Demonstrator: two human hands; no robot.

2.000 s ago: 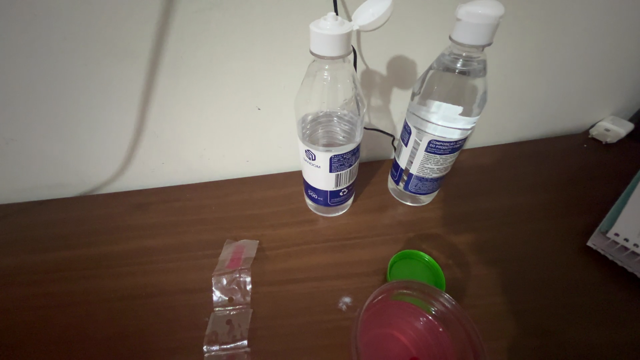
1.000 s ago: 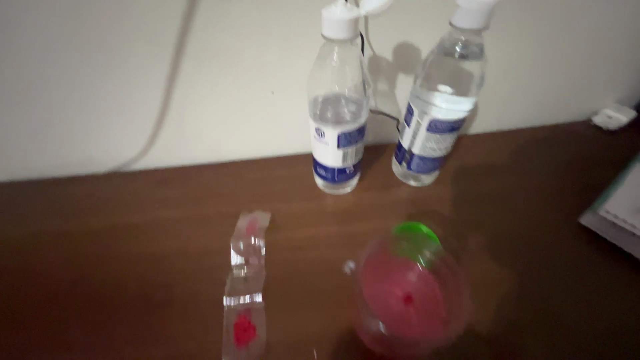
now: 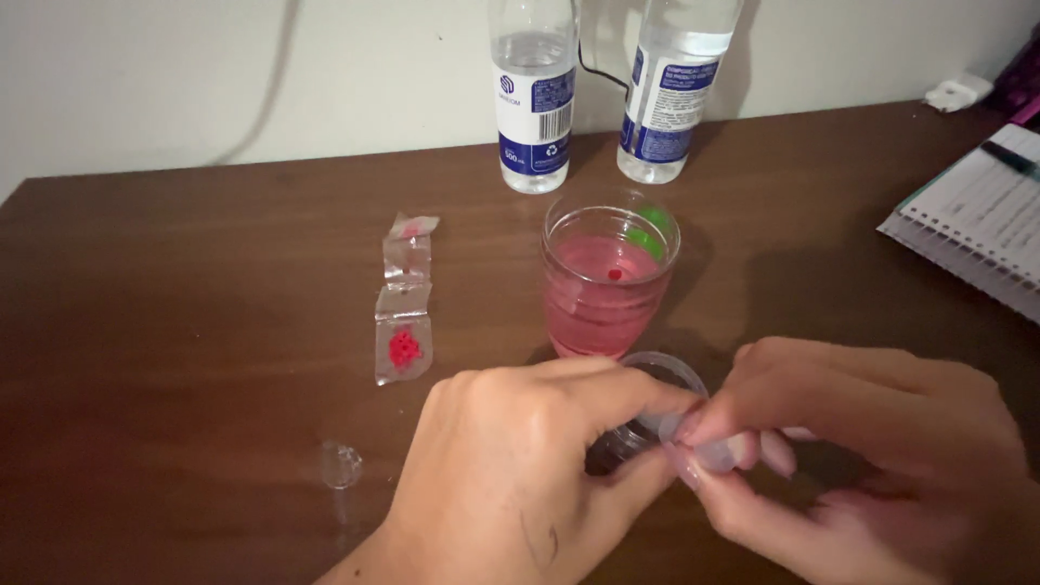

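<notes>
My left hand (image 3: 552,455) and my right hand (image 3: 845,447) meet at the lower right, their fingertips pinching a small translucent plastic piece (image 3: 715,455) between them. Its exact kind cannot be told. Partly hidden behind my left fingers is a clear round container (image 3: 662,366). Just beyond my hands stands a clear glass (image 3: 609,301) of pink liquid, with a small red bit in it. To its left lies a strip of clear plastic packets (image 3: 406,305); the nearest packet holds red bits (image 3: 404,348).
Two clear bottles with blue and white labels, one left (image 3: 535,106) and one right (image 3: 670,97), stand by the wall. A green lid (image 3: 650,223) is behind the glass. A spiral notebook (image 3: 975,203) with a pen and a white plug (image 3: 959,93) lie at right. A clear droplet-like spot (image 3: 341,465) is at lower left.
Both my hands have come into view, holding the small translucent piece. The clear round container now shows beneath them. The view has shifted.
</notes>
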